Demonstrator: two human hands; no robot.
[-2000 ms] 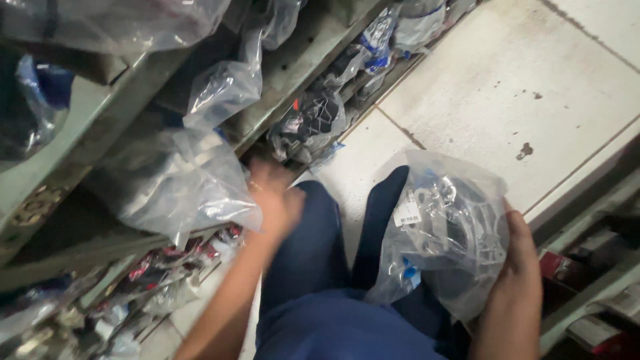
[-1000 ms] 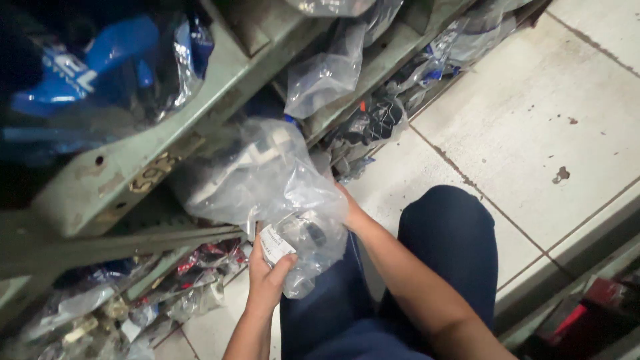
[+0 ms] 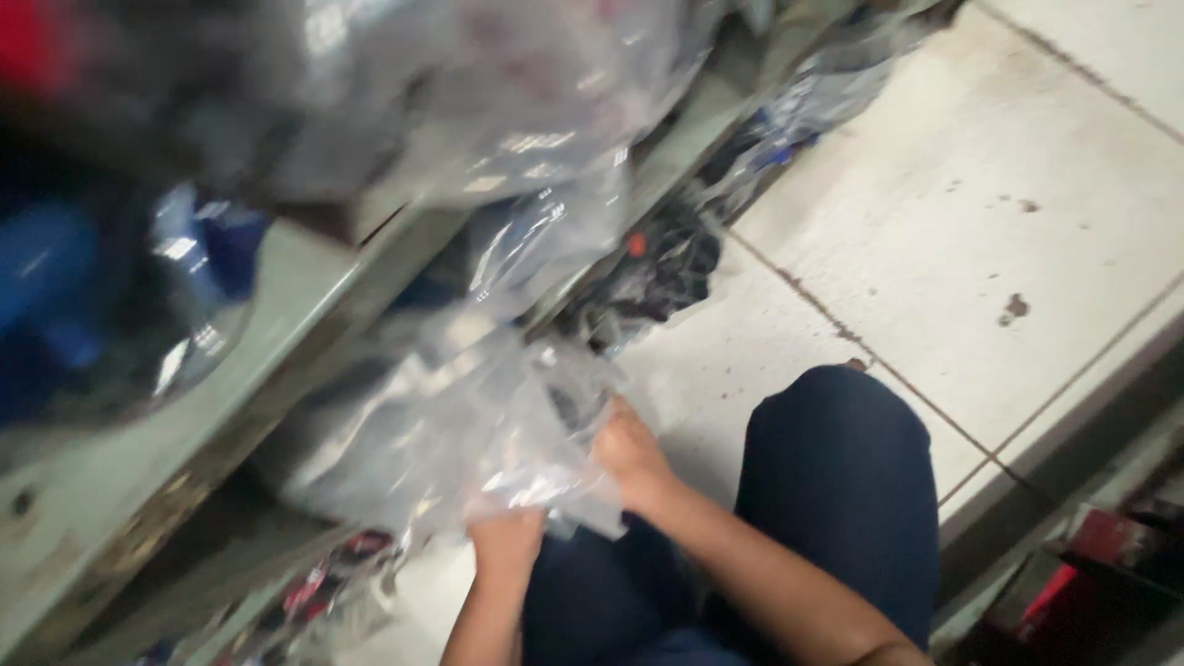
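Clear plastic bags with light-coloured parts inside (image 3: pixel 425 425) bulge out of a metal shelf at the centre. My left hand (image 3: pixel 506 523) is at the lower edge of this plastic, its fingers hidden beneath the film, so its grip cannot be told. My right hand (image 3: pixel 629 449) is closed on a smaller clear plastic bag (image 3: pixel 573 388) with a grey part in it, held against the right side of the bulging bags. The picture is blurred, and where one bag ends and the other begins is unclear.
The green-grey metal shelf edge (image 3: pixel 305 342) runs diagonally on the left. Another large plastic bag (image 3: pixel 481 102) overhangs it above. Bagged dark parts (image 3: pixel 666 264) lie lower down beside the white floor tiles (image 3: pixel 888 213). Red boxes (image 3: pixel 1064 583) stand at the lower right.
Two seconds ago the smaller bag was at my right hand, over the lap. A second ago both hands had it below the shelf bags; now it is up against them, the left hand under the film.
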